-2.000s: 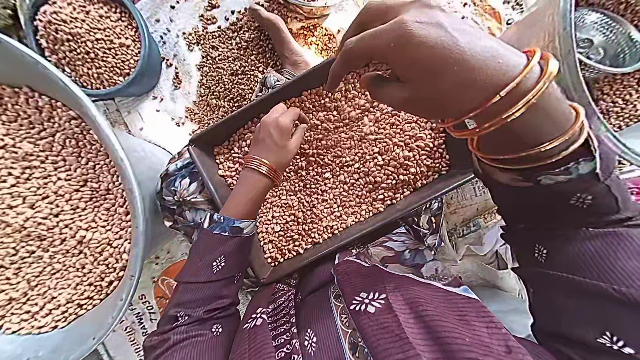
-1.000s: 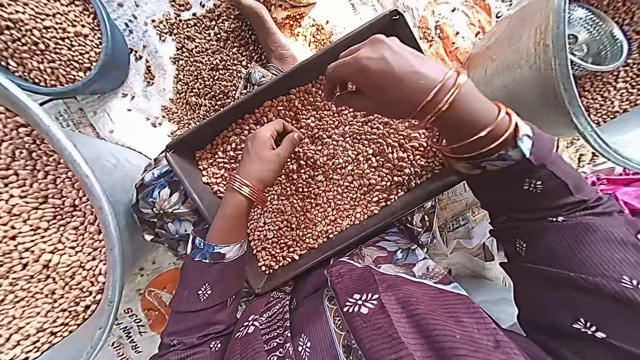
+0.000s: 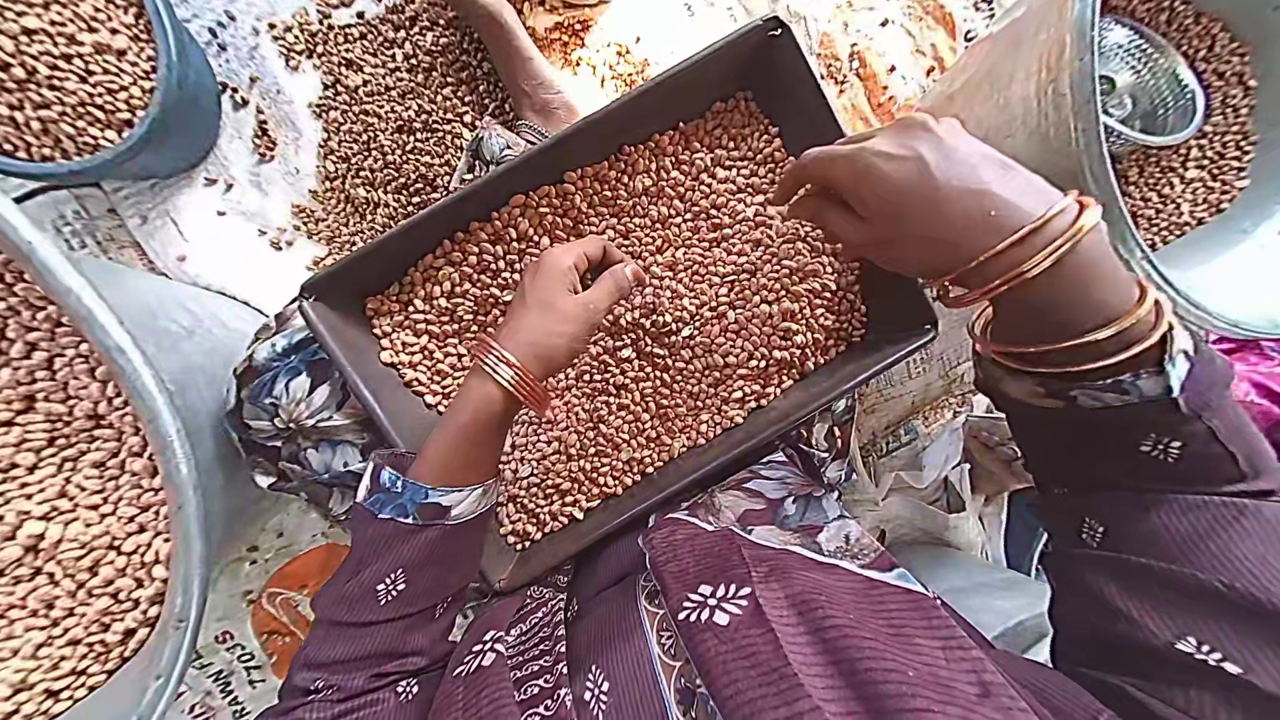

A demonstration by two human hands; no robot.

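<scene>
A dark rectangular tray [image 3: 400, 415] lies tilted across my lap, with a wide layer of reddish-brown peanut kernels [image 3: 690, 270] in it. My left hand [image 3: 570, 305] rests over the left-centre of the kernels, its fingers curled with thumb and index close together; whether a kernel is between them cannot be told. Over the tray's right side is my right hand [image 3: 890, 195], bent at the wrist, fingertips pointing down-left near the kernels. Its fingertips are partly hidden, so what they hold is unclear. Both wrists carry bangles.
A large metal vessel [image 3: 150, 400] of kernels stands at left, a grey-blue tub [image 3: 190, 110] of kernels at upper left. Darker kernels [image 3: 400, 120] lie on the floor sheet beside a bare foot [image 3: 535, 80]. At right, another metal vessel [image 3: 1110, 190] holds kernels and a perforated metal bowl [image 3: 1150, 85].
My right hand has moved from above the tray's upper middle to its right side. My left hand remains over the kernels, a little farther from the tray's left end.
</scene>
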